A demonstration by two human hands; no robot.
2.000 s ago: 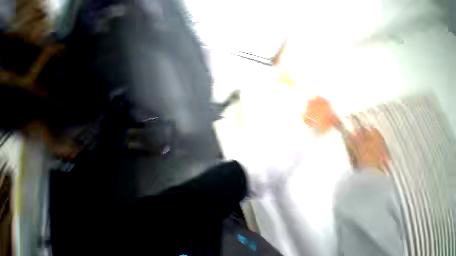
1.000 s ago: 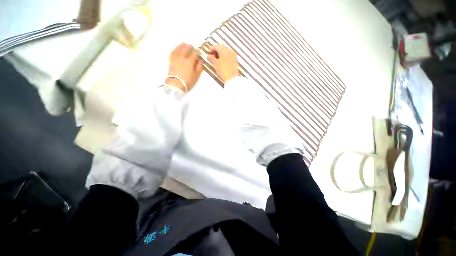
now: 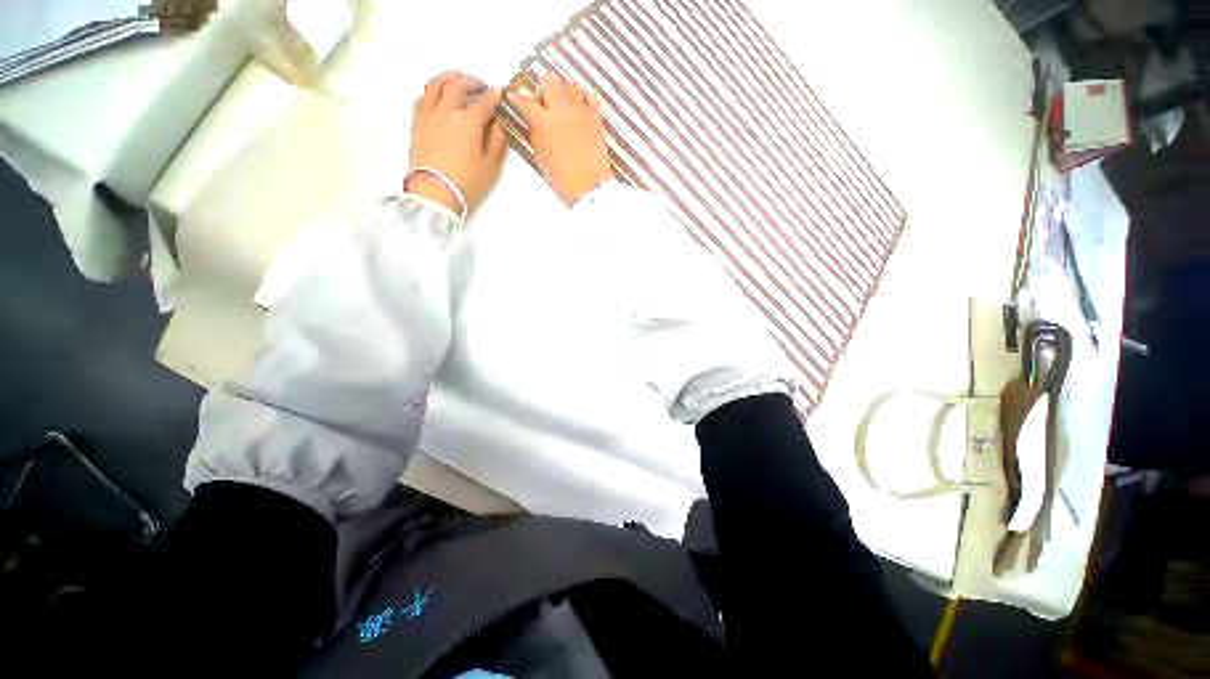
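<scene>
Narrow brown strips (image 3: 743,159) lie in close parallel rows with white gaps on the white-covered table, running diagonally from upper left to lower right. My left hand (image 3: 455,139) rests at the near left end of the rows, fingers bent, with a white band at the wrist. My right hand (image 3: 564,133) lies beside it on the ends of the nearest strips, fingers bent and thumb towards the left hand. The fingertips are at the strip ends; whether they pinch a strip cannot be told. A plain white sheet (image 3: 531,332) lies under my forearms.
Cream material (image 3: 186,146) drapes over the left table edge. A striped-edge stack (image 3: 80,51) is at the upper left. At right are a cream bag part with a looped handle (image 3: 869,444) and loose brown straps (image 3: 1022,444). A red-and-white box (image 3: 1095,113) is at the far right.
The whole view has shifted, so the table contents sit slightly further left and up. Both hands remain at the strip ends, with the right hand's fingers now more spread over them.
</scene>
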